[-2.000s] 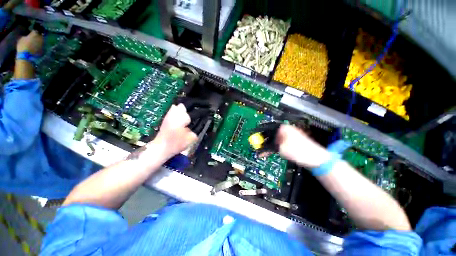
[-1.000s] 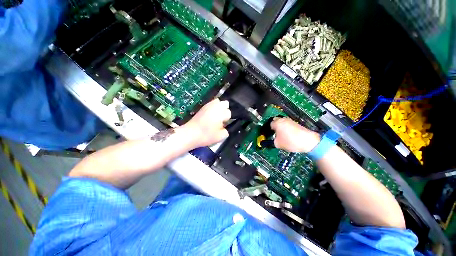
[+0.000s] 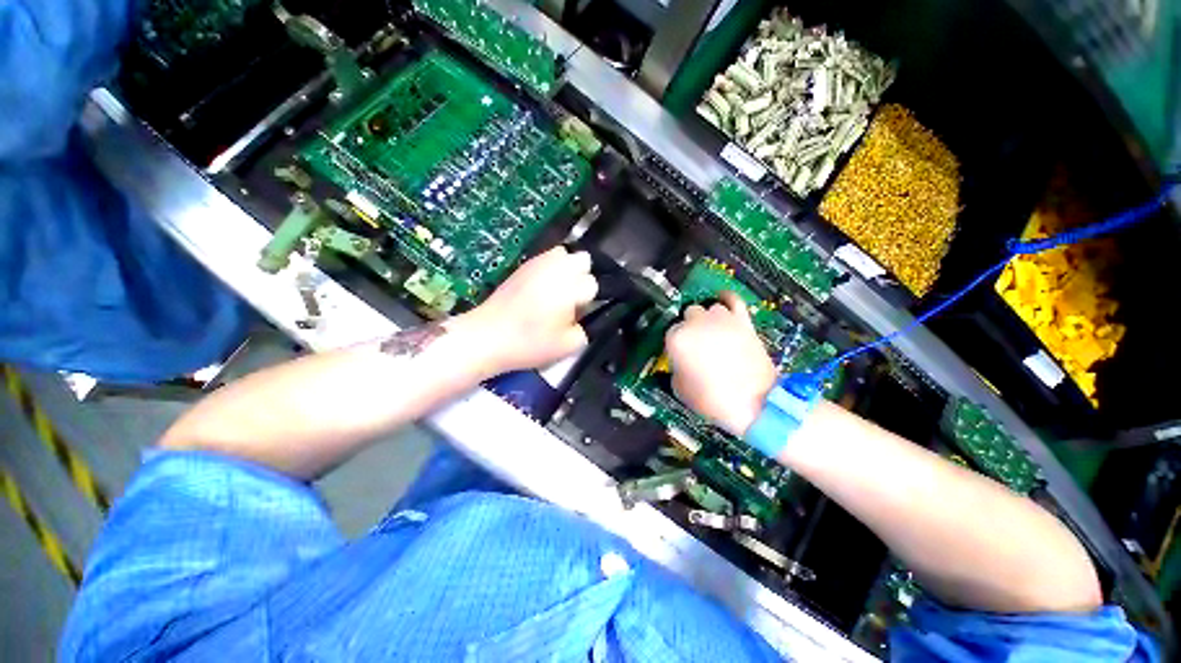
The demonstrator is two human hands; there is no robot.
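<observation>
A green circuit board (image 3: pixel 725 447) lies in a black pallet in front of me. My right hand (image 3: pixel 716 363), with a light blue wrist strap, is over its upper left part, fingers bent down. A bit of yellow shows beside the fingers; whether they grip a part is hidden. My left hand (image 3: pixel 538 308) is curled at the pallet's left side, with something dark at its fingertips; what it holds cannot be told. A second green board (image 3: pixel 447 156) lies in its pallet to the left, touched by neither hand.
Behind the far rail (image 3: pixel 635 110) stand bins of off-white parts (image 3: pixel 797 97), small yellow parts (image 3: pixel 896 194) and larger yellow parts (image 3: pixel 1062 304). A blue coiled cord (image 3: pixel 952 298) runs to my right wrist. A blue-sleeved person (image 3: pixel 91 207) is at left. The near rail (image 3: pixel 518 460) borders the pallets.
My right hand has shifted slightly and turned over the board, and the yellow part seen at its fingers is now mostly hidden. The left hand has barely moved. The view swung earlier.
</observation>
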